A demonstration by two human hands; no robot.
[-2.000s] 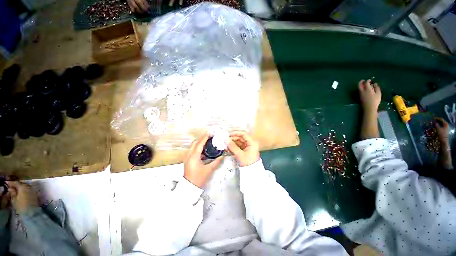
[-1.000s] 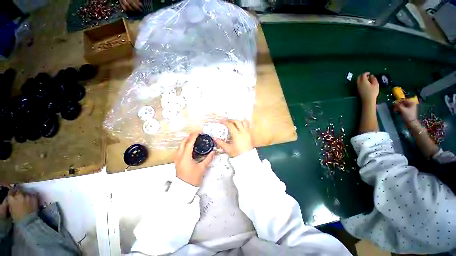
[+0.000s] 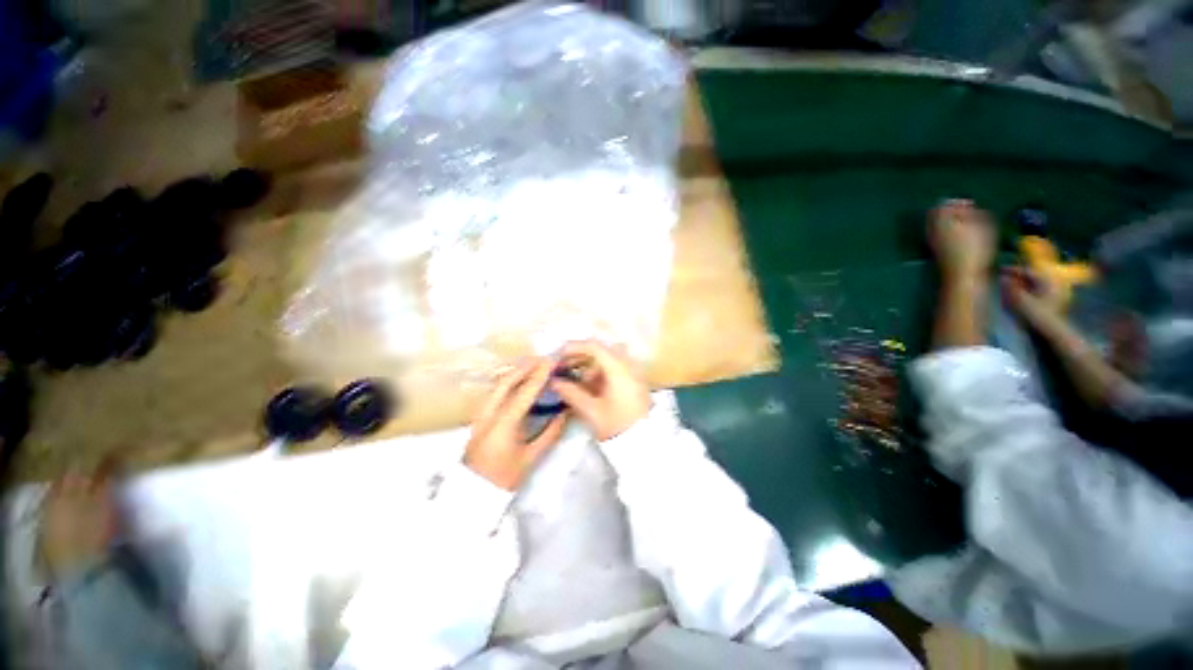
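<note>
My left hand (image 3: 508, 425) and my right hand (image 3: 606, 389) meet in front of me at the near edge of the tan board. Together they hold a small black housing (image 3: 546, 403), mostly hidden by my fingers; whether a white disc is in it cannot be told. The large clear plastic bag (image 3: 523, 118) lies just beyond my hands, with white contents washed out by glare. Two black round housings (image 3: 357, 407) lie side by side on the board to the left of my hands. The picture is blurred.
A pile of black housings (image 3: 118, 268) is at the left. A brown box (image 3: 298, 115) stands beyond. At the right, on green surface, are loose small pieces (image 3: 866, 393), a neighbour's hand (image 3: 964, 240) and a yellow tool (image 3: 1054, 268) by another hand. A blurred hand (image 3: 79, 517) is lower left.
A second black housing now lies beside the single one on the board. My hands have closed together around the held housing; the white disc seen by my right hand no longer shows.
</note>
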